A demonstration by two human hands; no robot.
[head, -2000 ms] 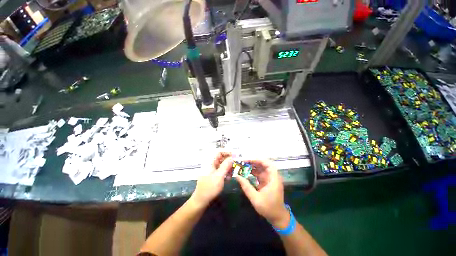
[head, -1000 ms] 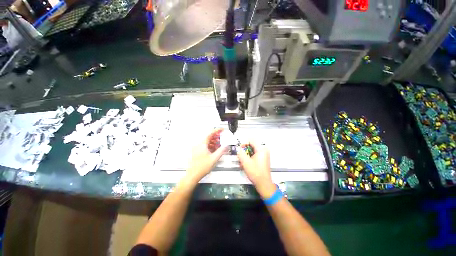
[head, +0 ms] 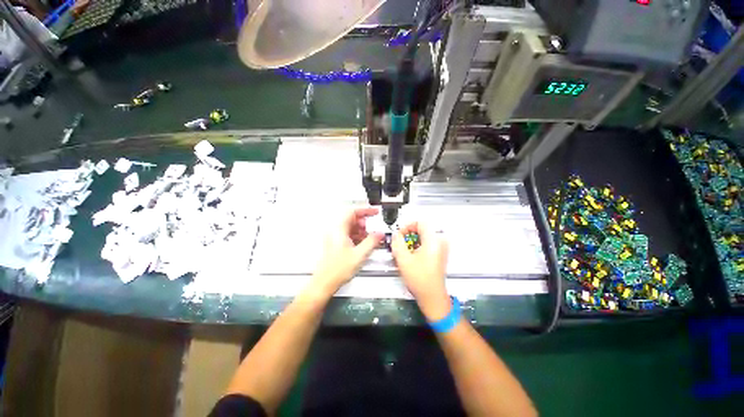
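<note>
My right hand (head: 421,259) holds a small circuit board assembly (head: 412,241) with yellow and green parts, at the middle of the pale metal base plate (head: 481,236). My left hand (head: 349,248) is beside it, its fingertips on a small white plastic part (head: 374,223), partly hidden by the fingers. Both sets of fingertips nearly meet directly under the tip of the upright black soldering iron (head: 396,155) with its teal band. The fixture under the fingers is mostly hidden, and I cannot tell whether the two pieces touch.
A heap of white plastic parts (head: 175,220) lies left of the plate. A black tray (head: 608,163) of circuit boards is at right, with a fuller tray beyond. A translucent fume hood (head: 298,32) hangs upper left of the iron. The counter display (head: 565,88) is upper right. A cardboard box (head: 114,362) sits below left.
Both hands have moved from the plate's front edge to under the iron tip, carrying the small pieces. Over the last second they stay there almost still. The view has shifted.
</note>
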